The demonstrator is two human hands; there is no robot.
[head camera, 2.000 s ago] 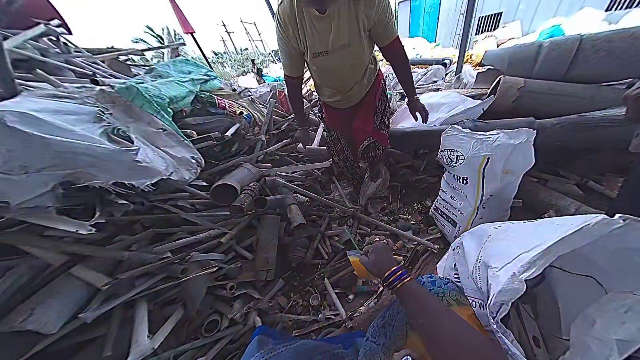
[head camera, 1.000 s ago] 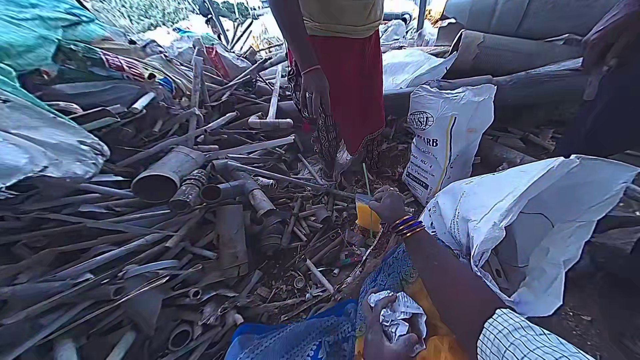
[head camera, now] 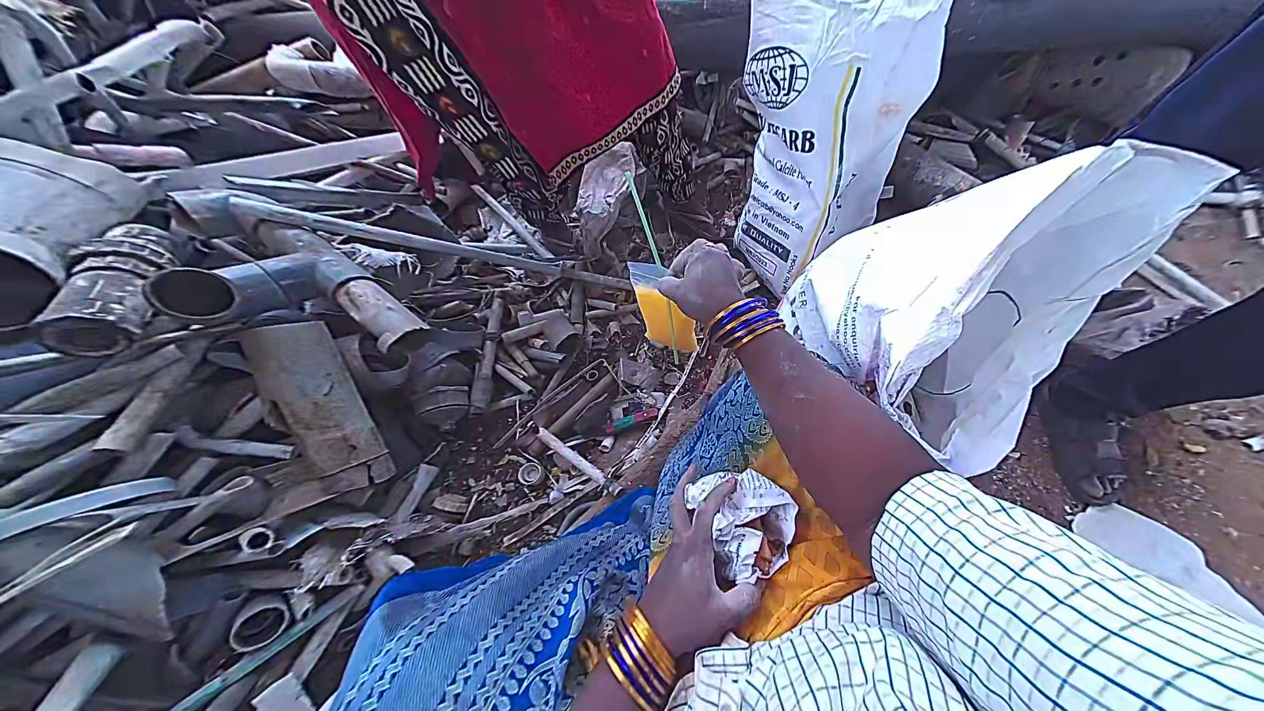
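Note:
In my right hand [head camera: 703, 281], held out past my knee, is a clear plastic pouch of orange drink [head camera: 664, 314] with a green straw [head camera: 647, 222] standing up from it. Low in the middle, over my lap, my left hand [head camera: 696, 573] grips a crumpled printed-paper wrapper [head camera: 741, 513]; something brownish shows inside its fold. Gold and blue bangles circle both wrists. Beneath the hands lies a blue and orange patterned cloth [head camera: 533, 602] over my legs.
Scrap plastic pipes and fittings [head camera: 247, 286] fill the left side. A person in a red garment [head camera: 553, 69] stands ahead. White woven sacks [head camera: 839, 118] stand at the right, one with its mouth open [head camera: 1027, 296]. Another person's foot [head camera: 1091, 454] is at far right.
The view has tilted down and moved closer to the lap. The paper wrapper in my left hand shows from one second ago on. The drink pouch stays in my right hand.

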